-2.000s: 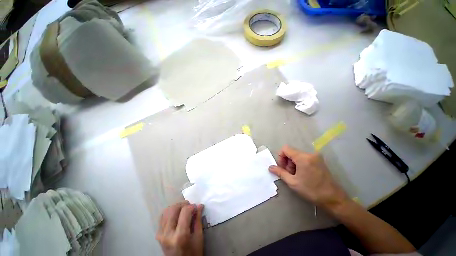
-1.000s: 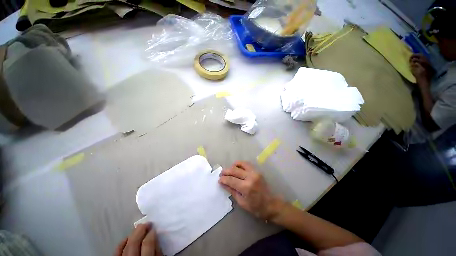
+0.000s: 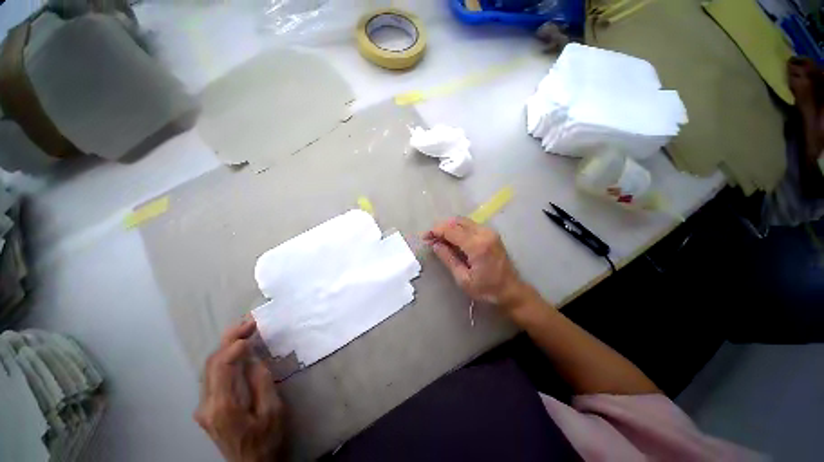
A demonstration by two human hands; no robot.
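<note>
A white notched piece (image 3: 334,284) lies flat on the grey work sheet (image 3: 208,262). A grey-beige edge (image 3: 285,363) shows under its lower left corner. My left hand (image 3: 239,392) is at that corner, fingers bent, fingertips touching or close to the left edge; whether they pinch it is hidden. My right hand (image 3: 474,262) is just off the piece's right edge, fingers curled together, with nothing visible in them. A thin pale strand (image 3: 472,313) shows below my right hand.
Crumpled white wad (image 3: 443,149), tape roll (image 3: 390,40), white stack (image 3: 605,101), glue bottle (image 3: 614,176) and black snips (image 3: 578,230) lie beyond. Grey stack (image 3: 54,388) and banded bundle (image 3: 99,86) are left. A person's hand (image 3: 802,79) is far right.
My right hand has come off the white piece to the right. My left hand has shifted along the lower left corner, where the grey-beige edge now shows. The view has also shifted.
</note>
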